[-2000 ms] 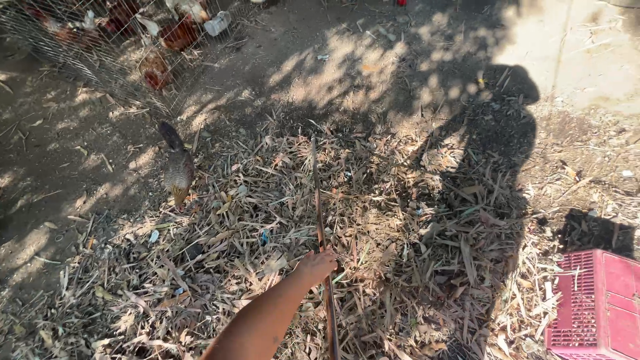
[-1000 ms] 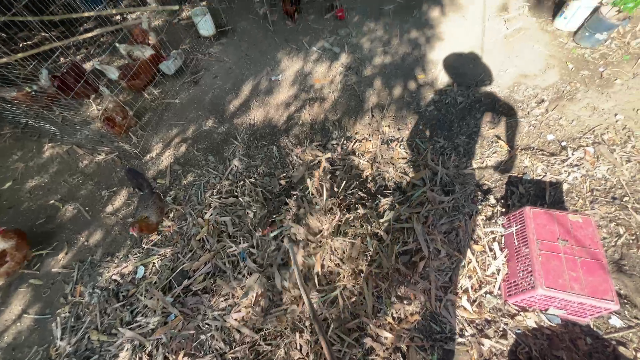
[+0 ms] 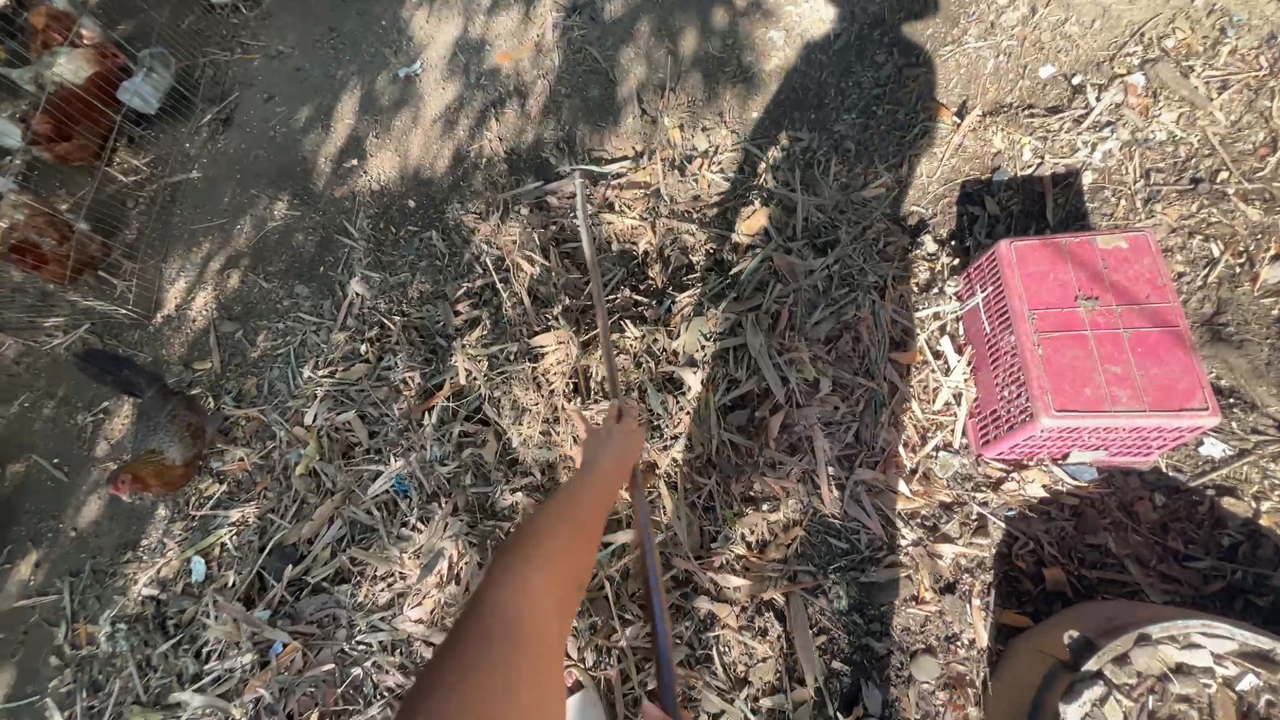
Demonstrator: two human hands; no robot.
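A long, thin pole runs from the bottom edge up over a heap of dry leaves. It is pale at the far end and dark and smooth nearer me. My left hand is closed around its middle, the arm reaching up from the bottom. A sliver of my right hand shows at the bottom edge against the pole's near part; most of it is cut off, but it appears to grip there. The pole's far end lies among leaves and twigs, and whether it bears a head cannot be told.
An overturned pink plastic crate lies at the right. Below it stands a round container holding dry litter. At the left a brown hen walks near the leaves, and more chickens are behind wire mesh. Part of a foot shows at the bottom.
My left hand, out of view one second ago, is again in view on the pole. The pole reaches farther up over the leaves than it did then. The view has shifted.
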